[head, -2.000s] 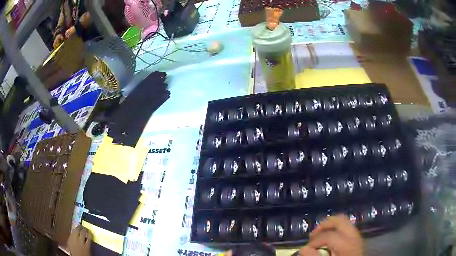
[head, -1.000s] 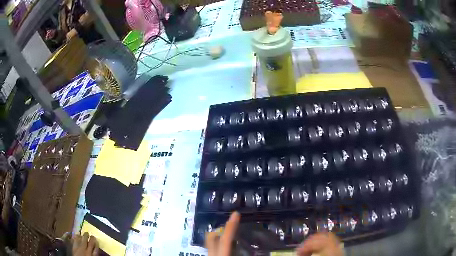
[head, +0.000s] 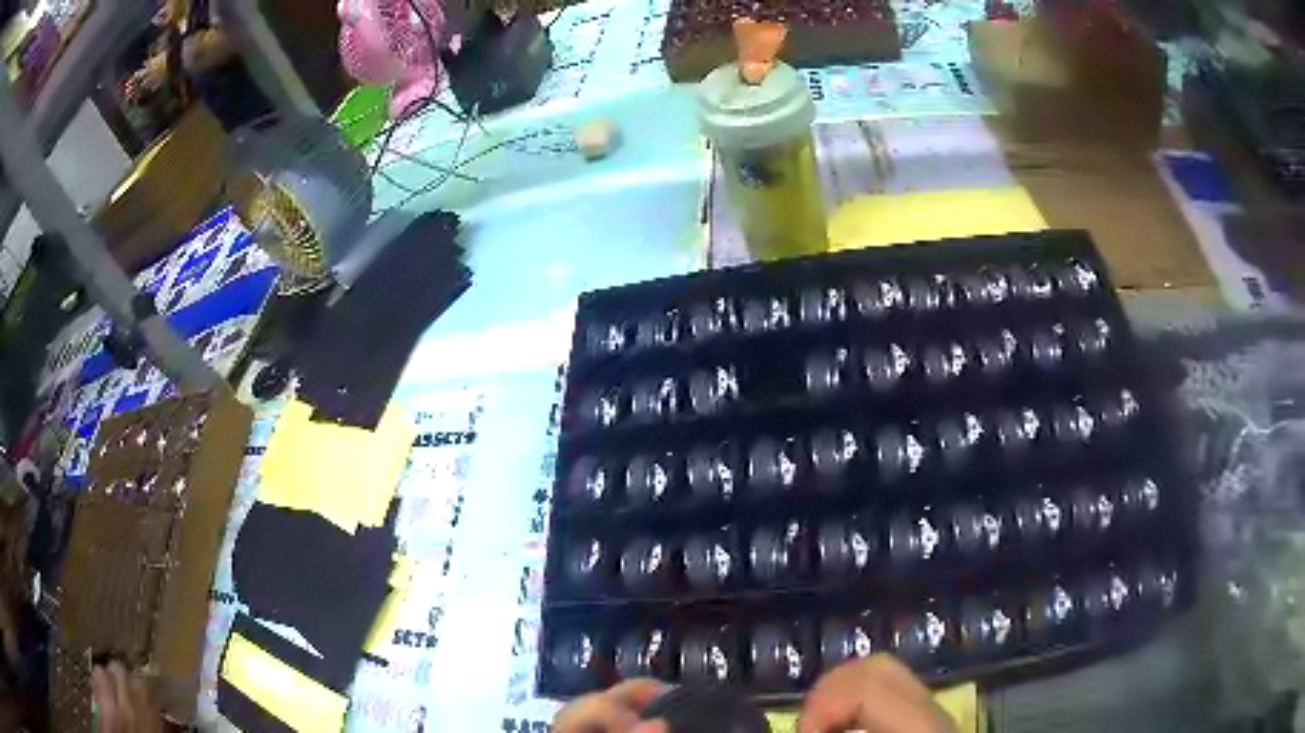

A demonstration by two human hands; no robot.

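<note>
A round black part (head: pixel 704 709) shows at the bottom edge, cut off by it. My left hand (head: pixel 613 706) has its fingers on the part's left side and holds it. My right hand (head: pixel 876 697) is just right of the part, fingers curled, also cut off; whether it holds anything is hidden. The black divided tray (head: pixel 844 590) lies just beyond both hands, with rows of glossy round black parts on edge. One slot in its second row from the back is empty. A strip of yellow shows beside my right hand.
Black sheets (head: pixel 308 551) and yellow sheets (head: pixel 332 465) lie left of the tray. A brown partition box (head: pixel 122 573) and another person's hand (head: pixel 122 702) are at far left. A lidded drink cup (head: pixel 773 179) stands behind the tray. Clear plastic bags (head: pixel 1252 430) lie at right.
My left hand has drawn back from the tray's front row to the bottom edge, where the round part shows. My right hand has moved slightly left. The view has shifted slightly.
</note>
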